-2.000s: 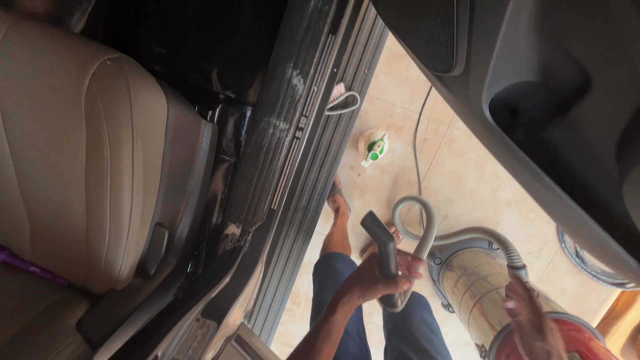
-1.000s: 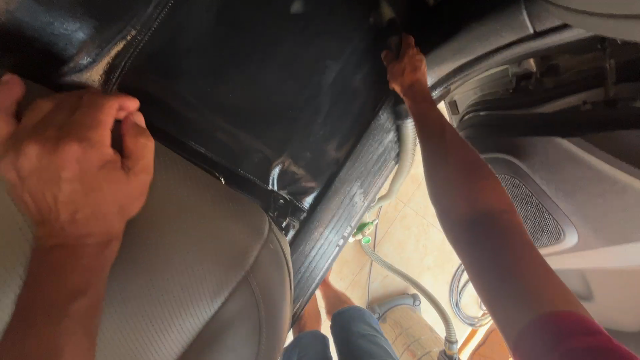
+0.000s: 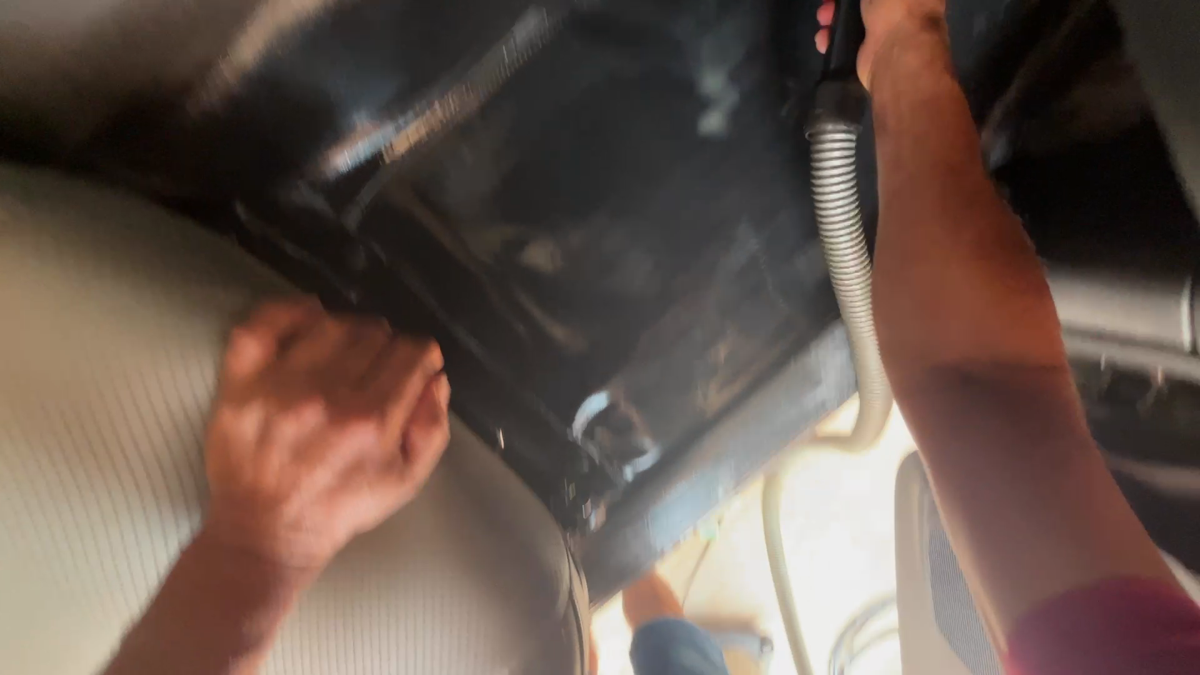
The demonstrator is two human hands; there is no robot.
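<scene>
My left hand (image 3: 323,431) rests curled on the beige car seat (image 3: 450,581), its fingers folded, with nothing seen in them. At the top edge, my right hand (image 3: 891,33) is closed around the black handle of a vacuum hose (image 3: 844,56); part of the hand and the far end of the handle are cut off by the frame. From the handle the ribbed grey hose (image 3: 844,216) runs down beside my forearm and out over the door sill. Beneath it lies the dark, shiny car floor (image 3: 637,253).
The door sill (image 3: 731,469) crosses below the hose. An open door with a speaker grille (image 3: 966,600) stands at the lower right. A metal seat bracket (image 3: 614,436) sits near the seat's front corner. My knee in blue cloth (image 3: 675,647) shows outside.
The view has moved from outside into the car. My right hand has carried the hose handle inside, over the floor. My left hand, near the vacuum's drum two seconds ago, is now on the seat.
</scene>
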